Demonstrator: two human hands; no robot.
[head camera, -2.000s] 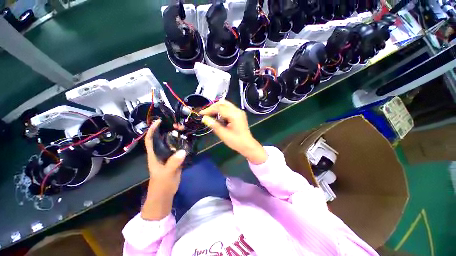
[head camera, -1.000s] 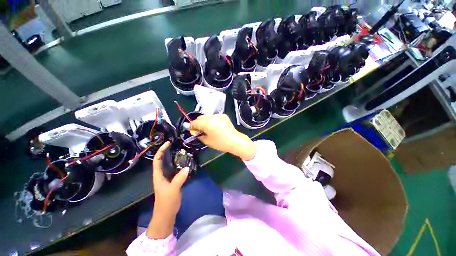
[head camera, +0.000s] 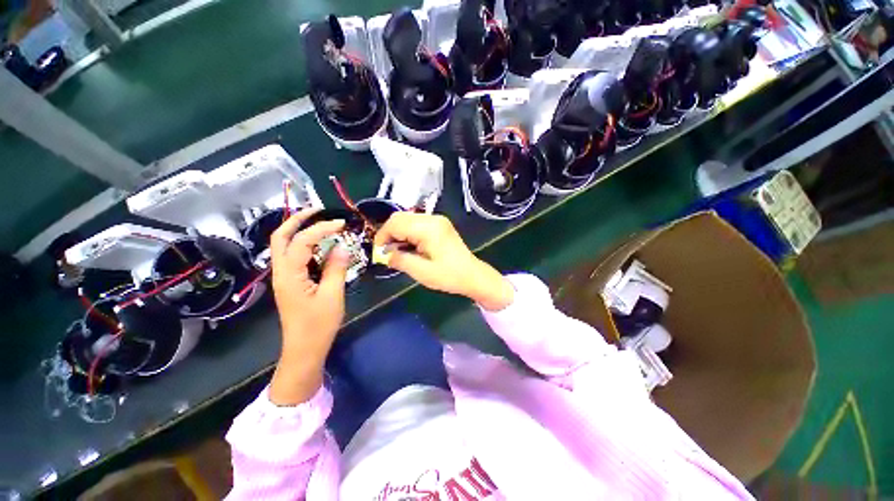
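My left hand (head camera: 312, 279) holds a black camera head with a silvery circuit piece (head camera: 343, 256) facing up, thumb on its edge. It is over the bench's front edge. My right hand (head camera: 431, 256) is just right of it, fingertips pinched at a small yellow piece (head camera: 379, 254); whether that is a tool's end I cannot tell. Behind the hands is a black cup with a white bracket (head camera: 414, 174), partly hidden, with a red wire (head camera: 345, 196) rising from it.
White-housed units with black cups (head camera: 208, 276) and red leads stand to the left, beside tangled clear plastic (head camera: 74, 387). Two rows of black camera heads (head camera: 422, 93) stand behind and right. An open carton (head camera: 750, 342) with white parts is at right, near a pale tray (head camera: 787, 210).
The held camera head has moved up towards the bench units and now shows its silvery circuit side. The thin stick seen at my right fingertips one second ago no longer shows clearly.
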